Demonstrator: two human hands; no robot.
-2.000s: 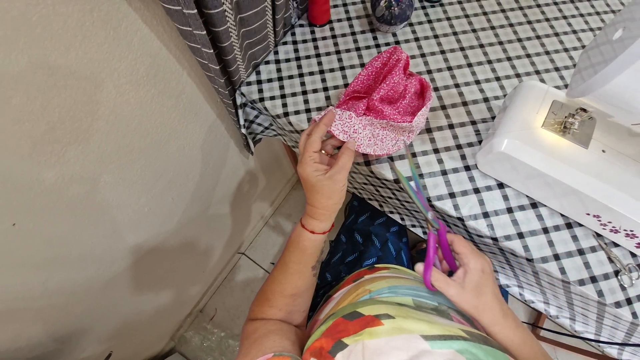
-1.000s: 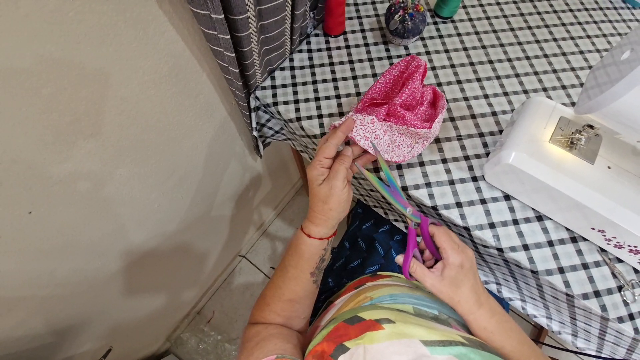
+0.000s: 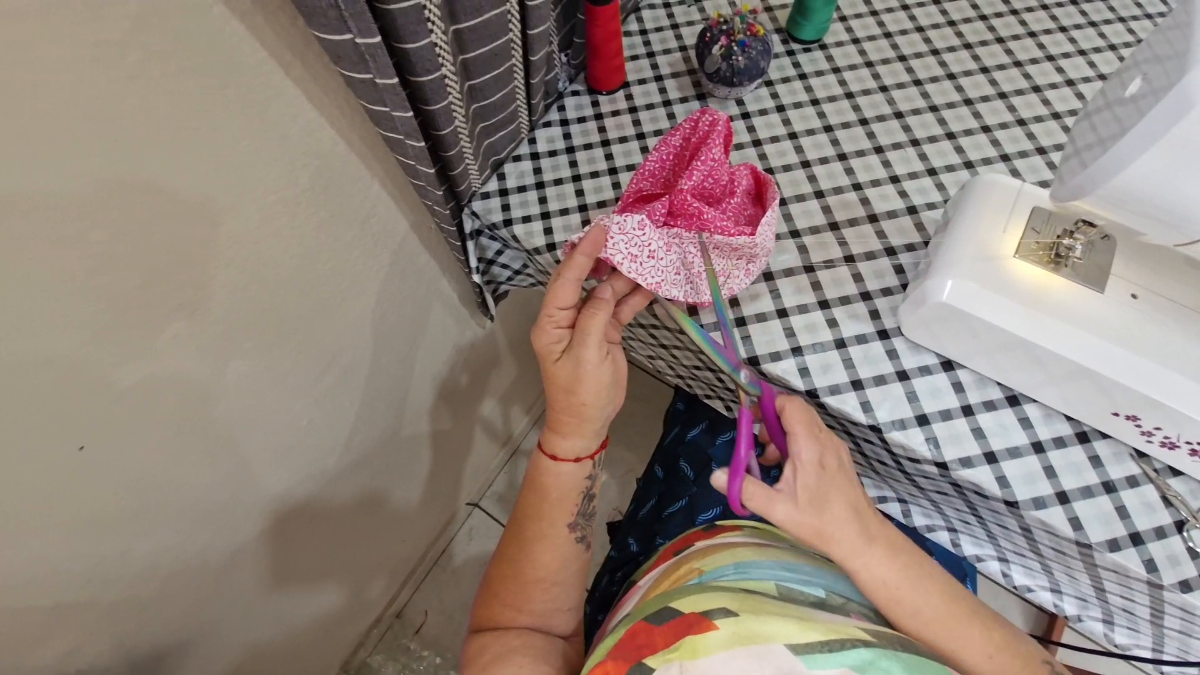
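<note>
My left hand holds the near left edge of a sewn fabric piece, dark pink inside with a pale pink printed band, at the table's edge. My right hand has its fingers in the purple handles of a pair of scissors with iridescent blades. The blades stand apart; one tip overlaps the pale band and the other is near my left fingertips. Whether the blades touch the fabric, I cannot tell.
A white sewing machine stands at the right, with small metal scissors near it. A pincushion, a red thread spool and a green one stand at the back. A striped curtain hangs at the left.
Two seconds ago the scissors' blades were close together, pointing up beside the fabric; now they are spread, with one over the pale band. My left hand still holds the fabric.
</note>
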